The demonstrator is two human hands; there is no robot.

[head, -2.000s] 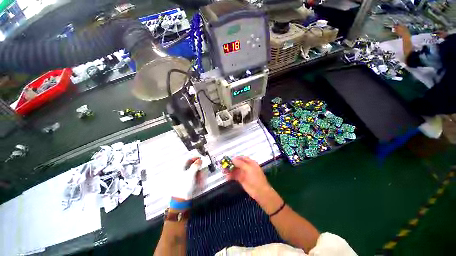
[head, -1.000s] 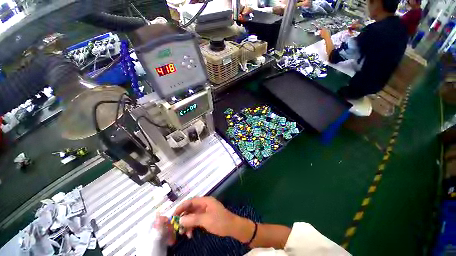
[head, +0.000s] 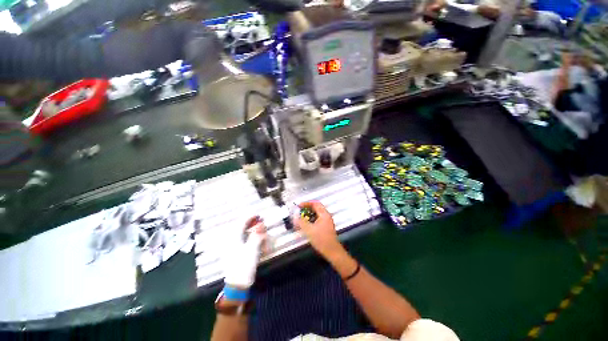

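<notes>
My right hand (head: 321,230), bare, holds a small green and yellow circuit board (head: 307,214) beside the tip of the soldering iron head (head: 267,173). My left hand (head: 245,252), in a white glove, is just left of the tip with its fingers bent. A white part (head: 275,214) shows between the two hands under the tip; blur hides whether the left fingers grip it. Both hands are over the front of the ribbed white board (head: 220,220). White parts (head: 160,223) lie heaped at left. Circuit boards (head: 423,180) lie heaped in a black tray at right.
The controller (head: 340,63) and smaller display (head: 347,124) stand behind the iron. The fume hood (head: 233,100) hangs at its upper left. A second black tray (head: 500,150) is at right. The belt (head: 160,146) and red bin (head: 70,105) are behind. Another person's arm (head: 565,80) is at upper right.
The view swung right, then back left. One second ago both hands were together near my lap with the board; now they are raised and apart at the iron tip.
</notes>
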